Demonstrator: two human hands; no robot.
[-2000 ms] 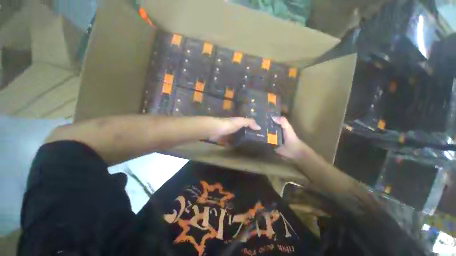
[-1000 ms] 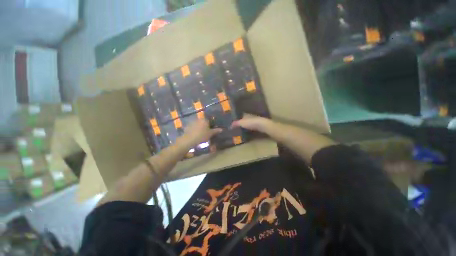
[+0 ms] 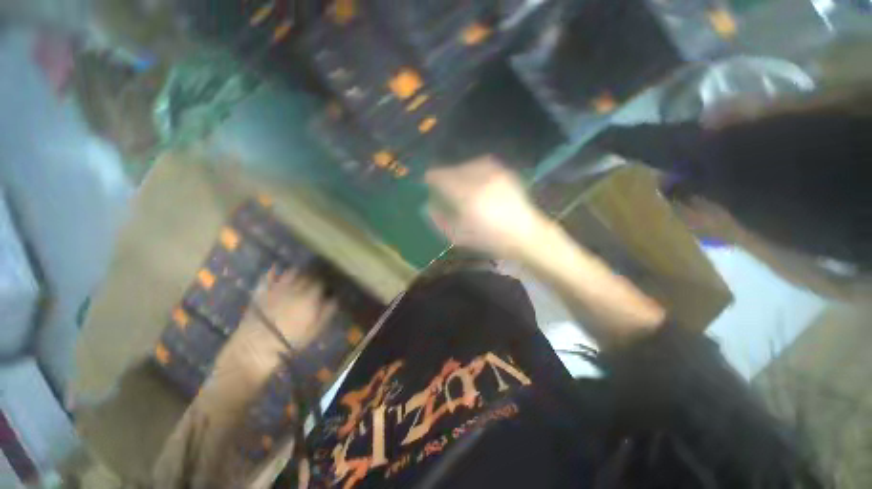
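The open brown shipping carton point(image 3: 134, 277) stands at the lower left and holds rows of dark product boxes point(image 3: 206, 320) with orange corners. My left hand point(image 3: 292, 306) is inside the carton, over the boxes; its fingers are blurred, and I cannot tell whether it grips one. My right hand point(image 3: 473, 205) is outside the carton, above the green worktable point(image 3: 392, 215), beside stacked dark product boxes point(image 3: 382, 91). Its fingers look curled, but blur hides whether they hold anything.
More dark boxes point(image 3: 612, 57) stand at the top, some under shiny clear wrap. Crumpled green plastic point(image 3: 196, 91) lies at upper left. A second open brown carton point(image 3: 660, 244) is at the right. Another person's dark sleeve point(image 3: 765, 181) reaches in at the right.
The view has swung right, so the carton now sits lower left. My right hand has left the carton and moved to the table by the stacks. My left hand remains in the carton.
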